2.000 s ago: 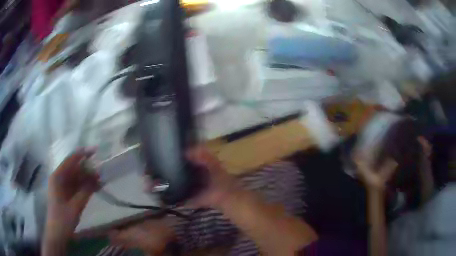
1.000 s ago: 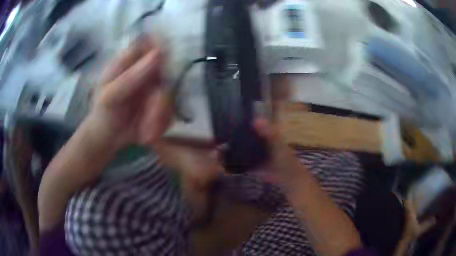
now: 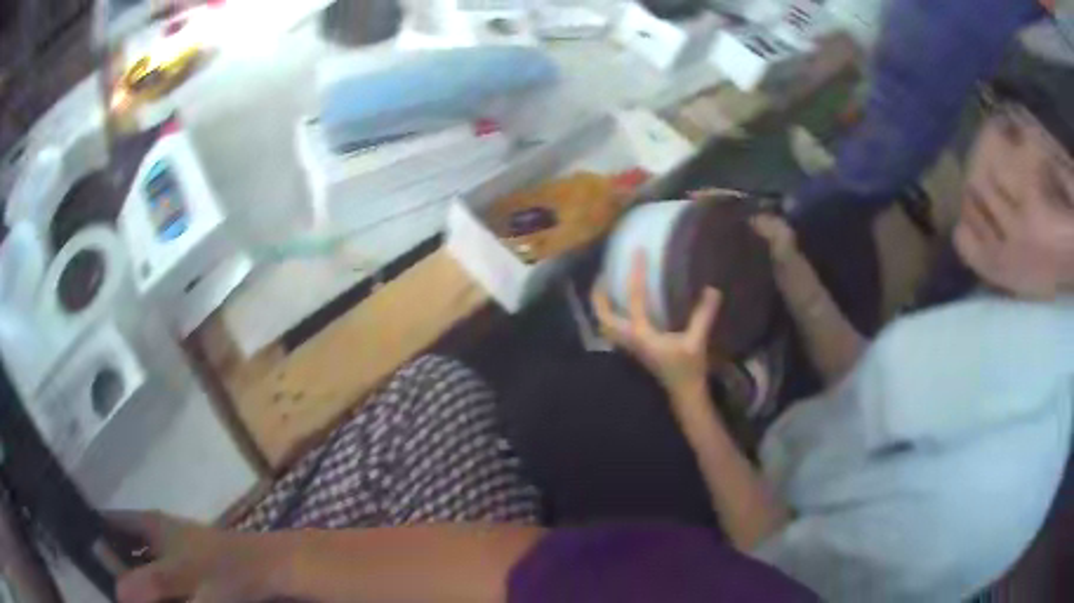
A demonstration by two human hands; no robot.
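The black mirror dash cam (image 3: 53, 489) stands at the far left edge, cut off by the picture's rim. My right hand (image 3: 171, 556) is closed around its lower end, blurred, at the bottom left. My purple sleeve and forearm reach across the bottom of the picture to it. My left hand is not in view. The cam's upper part and far side are hidden or outside the picture.
A person at the right holds a white and dark brown round shell (image 3: 707, 277). An open white box (image 3: 501, 265) holds a yellow-brown item. A blue-wrapped bar (image 3: 442, 88) lies on a white box (image 3: 389, 171). White boxes and ringed parts lie at left. Bare wood (image 3: 342, 365) edges my checked lap.
The view has swung right. The dash cam and my right hand have shifted to the far left, and my left hand has left the picture. The neighbouring person now shows largely.
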